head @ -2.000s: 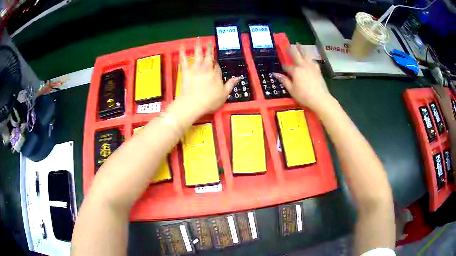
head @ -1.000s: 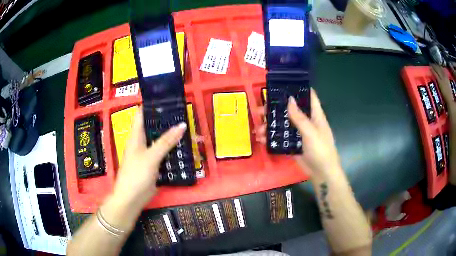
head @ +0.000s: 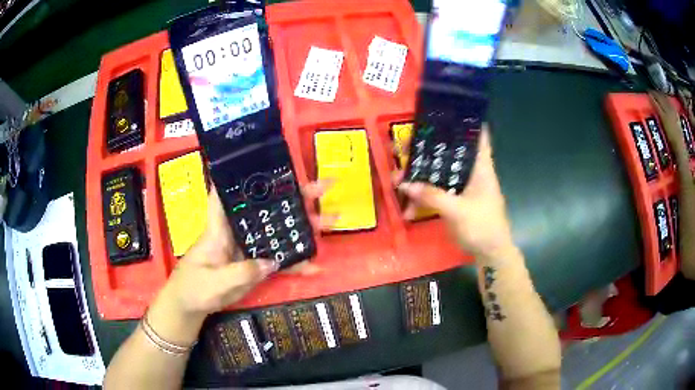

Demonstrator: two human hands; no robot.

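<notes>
My left hand (head: 221, 263) holds an open black flip phone (head: 248, 145) by its keypad end, above the tray. Its lit screen reads 00:00. My right hand (head: 465, 206) holds a second open flip phone (head: 449, 114), whose lit screen is blurred and cut by the top edge. Below them is the red phone tray (head: 228, 288). It holds phones with yellow faces (head: 344, 179) and black-and-gold closed phones (head: 123, 213) at the left. Two upper pockets hold only white pocket labels (head: 320, 74). The phones and hands hide parts of other pockets.
Several phone batteries (head: 306, 329) lie along the near bench edge. A white sheet (head: 21, 286) with a black phone (head: 68, 305) is at the left. A blue mouse (head: 606, 50) is at upper right. Another red tray (head: 621, 114) and another person's arm (head: 677, 145) are at the right.
Both open phones were lifted out of the tray's upper pockets toward me. In the last second the left screen has changed to 00:00, and the right phone has tilted.
</notes>
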